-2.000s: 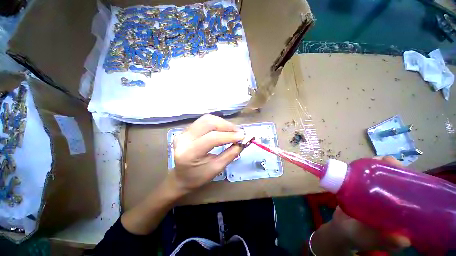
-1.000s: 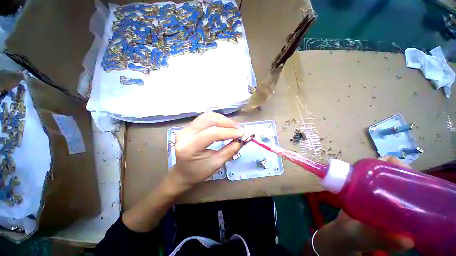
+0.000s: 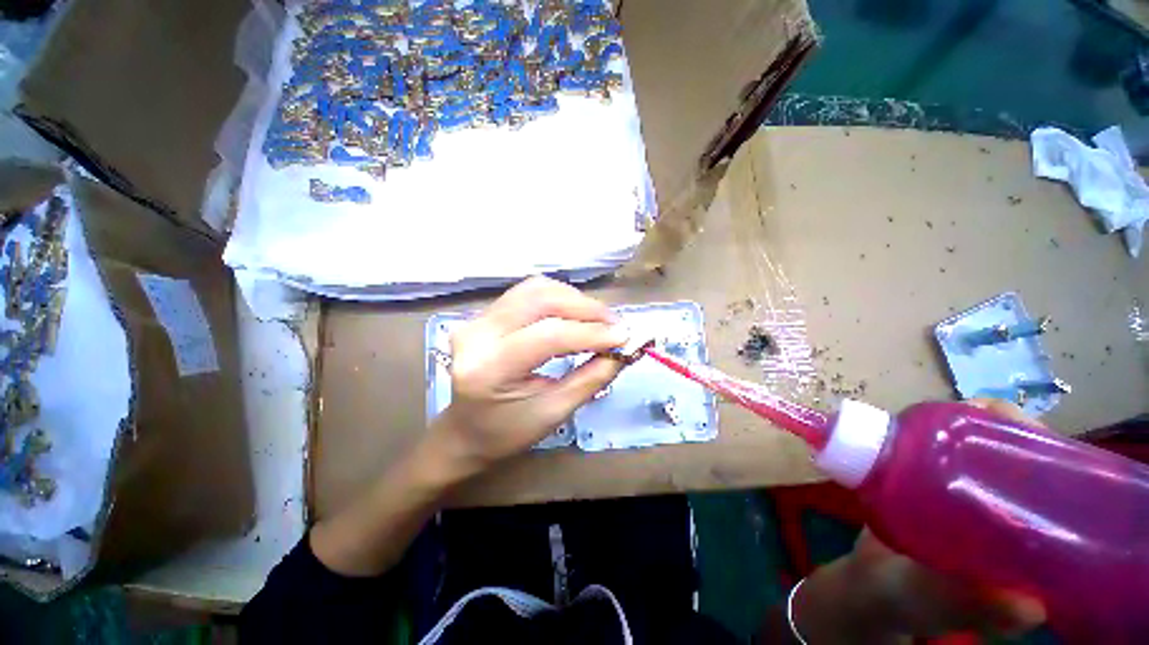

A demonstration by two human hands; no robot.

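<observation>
My left hand (image 3: 523, 365) pinches a small dark metal part (image 3: 626, 355) between thumb and fingers, above the peg trays. My right hand (image 3: 926, 580) is wrapped around a pink-red squeeze bottle (image 3: 1008, 485), partly hidden behind it. The bottle lies tilted, its white collar (image 3: 853, 441) to the left. Its thin red nozzle (image 3: 743, 397) points at the part, its tip at or very near it. A pale peg tray (image 3: 639, 428) with upright posts lies below; a second tray (image 3: 440, 330) beside it is mostly hidden by my left hand.
A cardboard box (image 3: 718, 76) behind holds blue-and-gold parts (image 3: 441, 76) on a white liner (image 3: 441, 227). Another box (image 3: 164, 428) stands left. A peg tray (image 3: 999, 355) and white cloth (image 3: 1094, 174) lie right. Dark debris (image 3: 759, 342) lies by the clear tape. A red stool (image 3: 806, 504) shows below.
The view has shifted slightly. My left hand still holds the part and my right hand the bottle, with the nozzle tip still at the part.
</observation>
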